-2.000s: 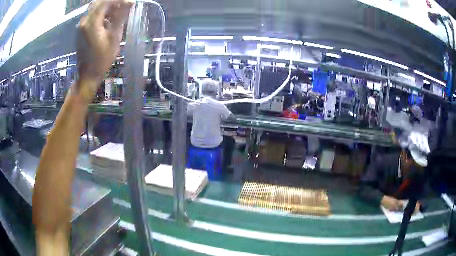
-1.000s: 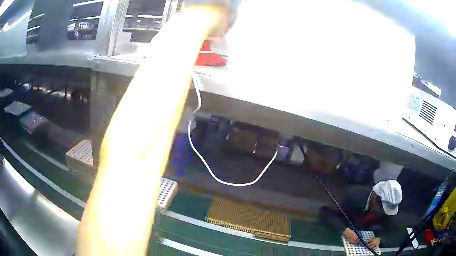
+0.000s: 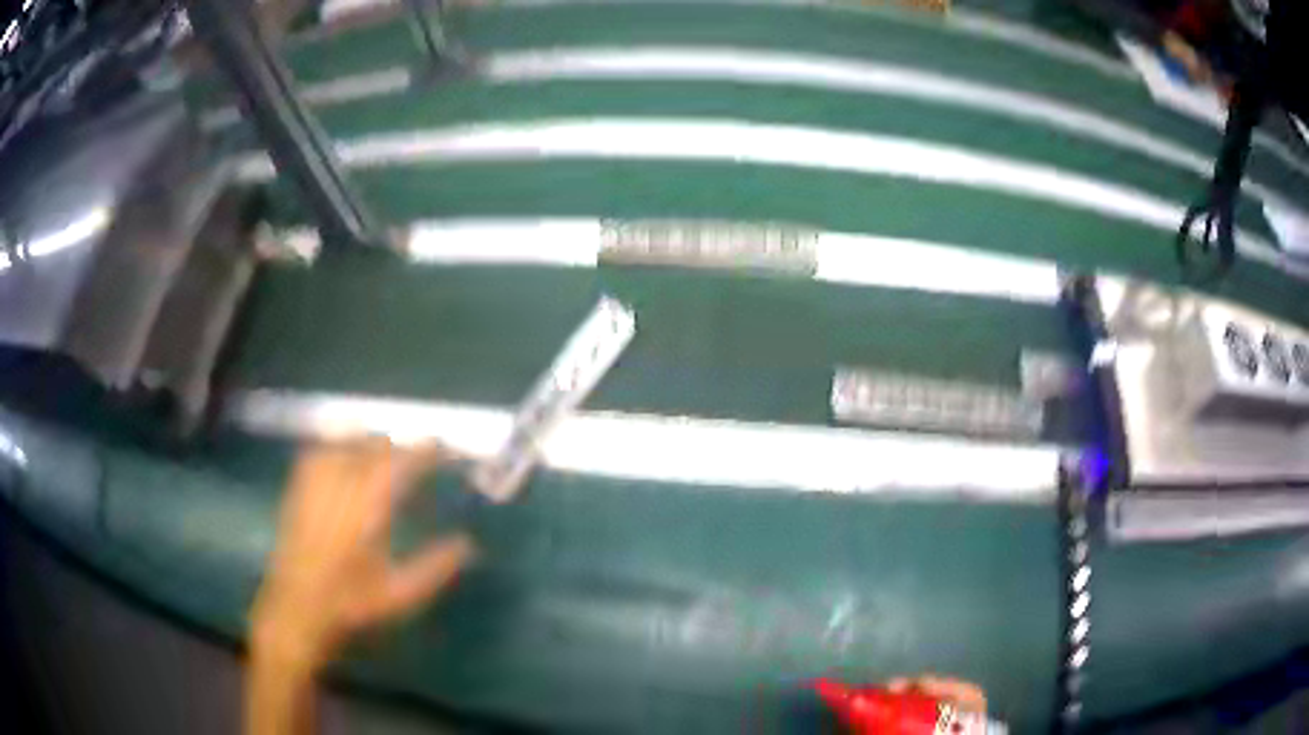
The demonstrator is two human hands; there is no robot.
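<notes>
My left hand (image 3: 352, 553) is over the green work surface at the lower left, blurred, with fingers apart and nothing in it. A white LED board (image 3: 557, 396) lies slanted just right of its fingers, across a white stripe, not touched. My right hand (image 3: 955, 698) shows only in part at the bottom edge, around a glue bottle (image 3: 883, 707) whose red nozzle points left. Another LED board (image 3: 709, 246) lies along a white stripe farther back. One more board (image 3: 936, 401) lies at the right, near the curing unit.
The silver-white UV curing unit (image 3: 1206, 388) stands at the right, with purple glow at its opening. A metal post (image 3: 294, 137) rises at the upper left beside grey metal housing (image 3: 129, 287). A black stand (image 3: 1227, 187) is at the upper right. The green conveyor has white stripes.
The view has tilted down to the conveyor. My left hand has come down from overhead and is empty. My right hand with the glue bottle has come into view.
</notes>
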